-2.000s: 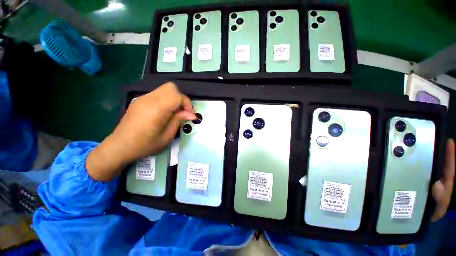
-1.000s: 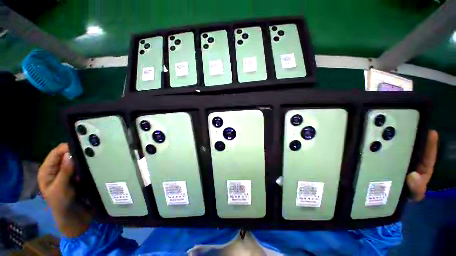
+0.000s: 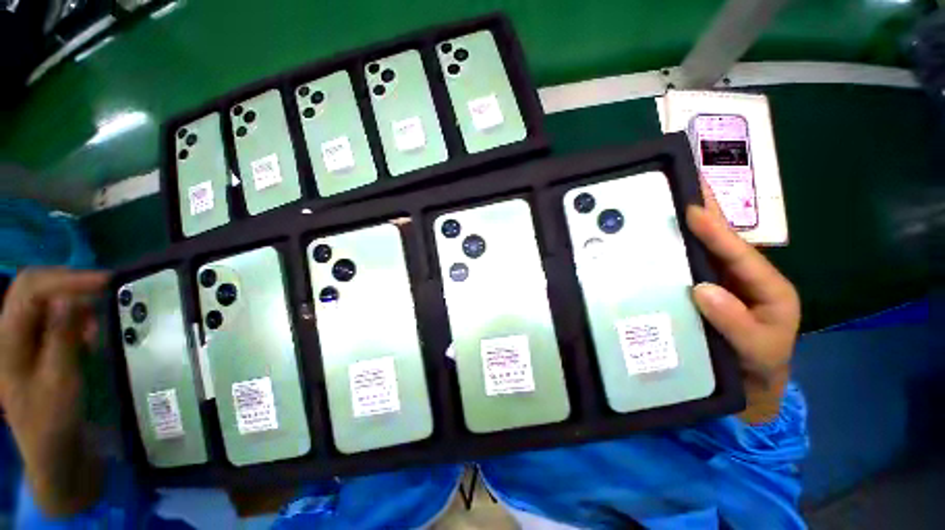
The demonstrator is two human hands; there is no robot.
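Note:
A black phone tray [image 3: 414, 233] lies tilted near my body, right end higher. It holds several mint-green smartphones [image 3: 508, 311], backs up, each with three round camera lenses [image 3: 473, 246] at the top and a white label [image 3: 507, 364] lower down. One lens on the rightmost phone looks pale. My right hand [image 3: 751, 300] grips the tray's right end, thumb near the rim. My left hand [image 3: 52, 347] is beside the tray's left end, blurred, fingers bent; whether it touches the tray or holds something small is unclear.
A second black tray [image 3: 358, 188] of mint-green phones lies beyond. At right, a phone with a lit pinkish screen [image 3: 725, 171] lies on a white pad [image 3: 772, 197]. A pale rail [image 3: 611, 93] crosses the bench. A blue fan [image 3: 41, 233] shows at the left edge, blurred.
The near tray has turned, its right end now higher and further left. My left hand has shifted from the tray's left end toward the picture's left edge. The lit phone shows more fully.

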